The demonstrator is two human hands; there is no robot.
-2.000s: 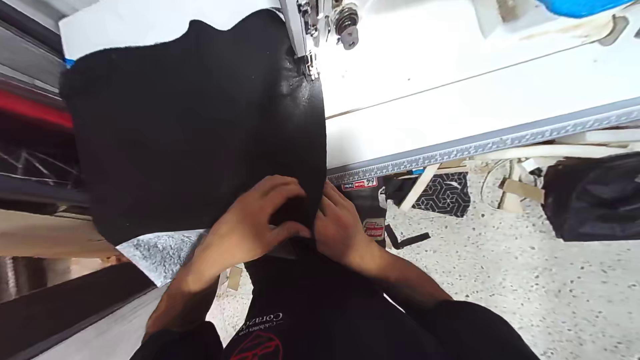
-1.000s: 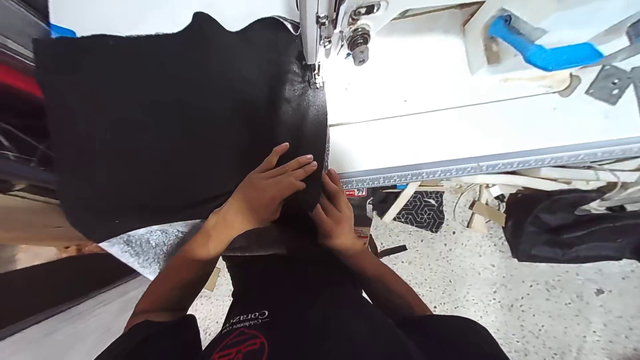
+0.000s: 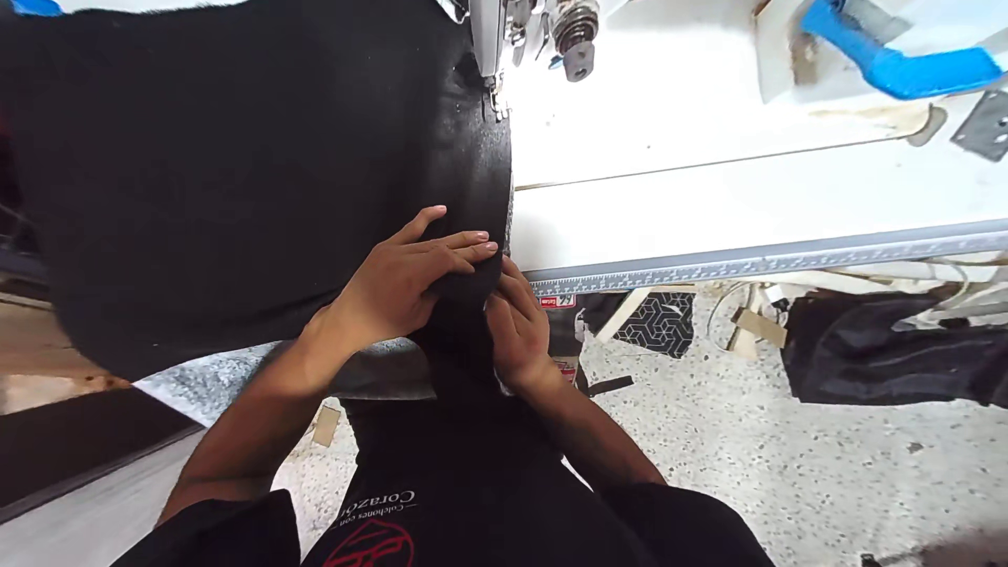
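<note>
A large piece of black fabric lies over the left part of the white sewing table. Its right edge runs under the presser foot of a sewing machine. My left hand rests on the fabric with its fingers spread, fingertips close to that edge. My right hand grips the fabric's edge just below and to the right, with its fingers partly under the cloth. A grey, speckled layer shows beneath the black fabric at the lower left.
A measuring tape runs along the table's front edge. Right of the machine is a blue handle-like part and a metal plate. On the speckled floor lie dark fabric, a patterned scrap and pale strips.
My left hand has gone from curled fingers two seconds ago to lying spread on the fabric. My right hand stays at the edge. The view has shifted somewhat.
</note>
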